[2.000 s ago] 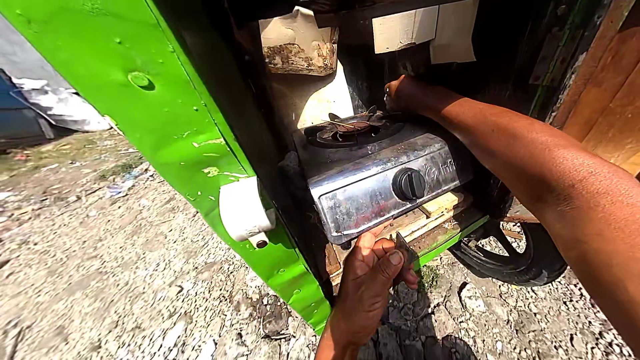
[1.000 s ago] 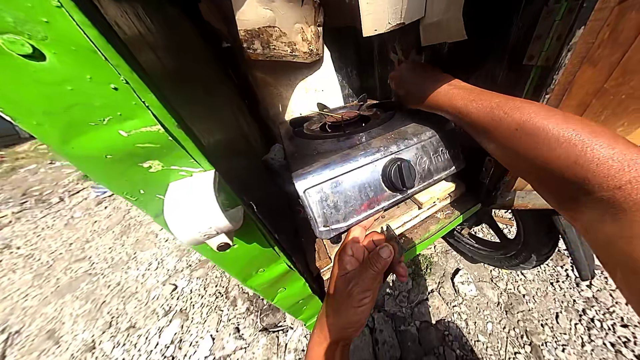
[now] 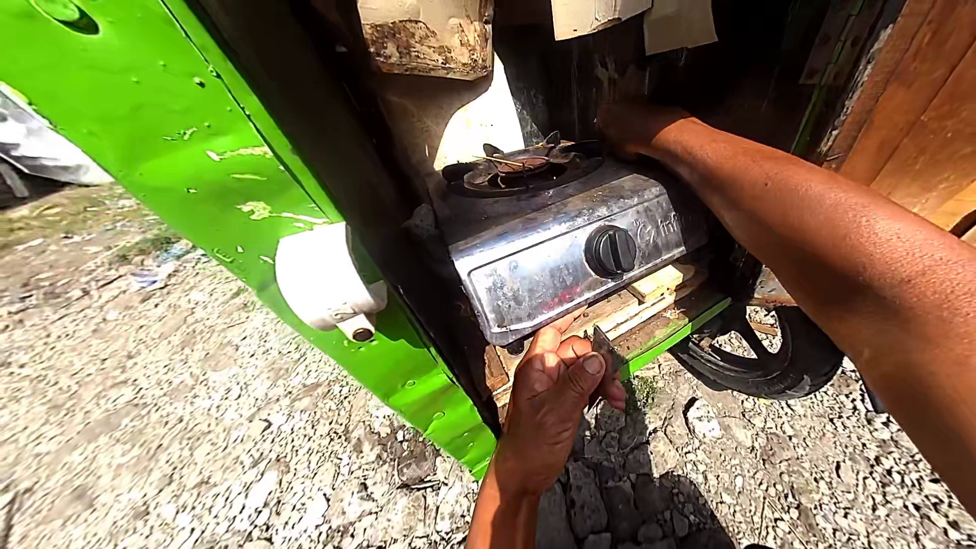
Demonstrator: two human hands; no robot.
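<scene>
A single-burner metal gas stove [image 3: 526, 286] with a black knob [image 3: 611, 251] stands tilted inside a green cabinet, and a thin stick lies across its burner [image 3: 526, 164]. My left hand [image 3: 560, 381] is at the stove's lower front edge, with a small dark flat piece [image 3: 608, 349] pinched under the thumb; a finger reaches under the edge. My right hand [image 3: 633, 130] reaches behind the burner at the stove's back right; its fingers are in shadow, so what they touch is hidden. Beneath the stove lie wood pieces [image 3: 656, 284] on the shelf.
A green metal panel [image 3: 175, 152] with a white plastic fitting [image 3: 324, 278] stands at the left. Cardboard flaps [image 3: 431, 34] hang above the stove. A black wheel [image 3: 770, 354] is below at the right, beside a wooden panel [image 3: 915, 107]. Rubble ground [image 3: 191, 404] lies in front.
The right hand has gone slightly deeper into the shadow behind the burner. My left hand stays at the stove's lower front edge with the dark piece. The view has shifted somewhat.
</scene>
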